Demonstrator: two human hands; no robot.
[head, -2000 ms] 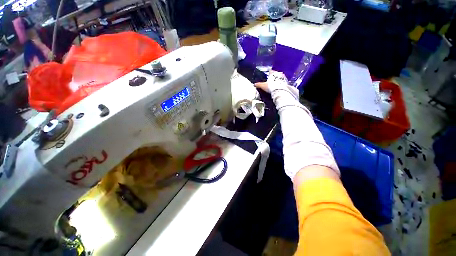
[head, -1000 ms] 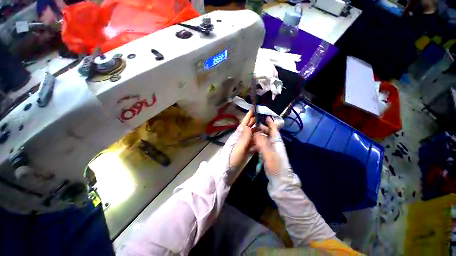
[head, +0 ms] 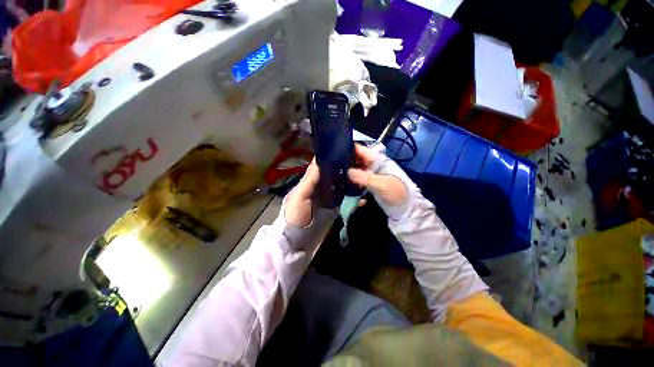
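Note:
A black smartphone point(head: 333, 136) stands upright in front of me with a dark screen and faint marks near its top. My left hand point(head: 304, 192) grips its lower left side. My right hand point(head: 374, 179) is at its lower right side, with the thumb at the screen's lower edge. The fingers behind the phone are hidden. A pale green strip point(head: 348, 215) hangs below the hands. The white sewing machine point(head: 193, 93) with a lit blue display is at the left.
Red-handled scissors point(head: 287, 166), yellow cloth point(head: 204, 172) and black snips point(head: 191, 224) lie by the machine arm. Navy cloth point(head: 93, 340) is at lower left. A blue crate point(head: 459, 161), red bin point(head: 548, 115) and yellow bin point(head: 613, 287) are at the right.
My right hand has come back from the far end of the table, and both hands have met. The phone is now raised upright between them, facing me. The view has shifted.

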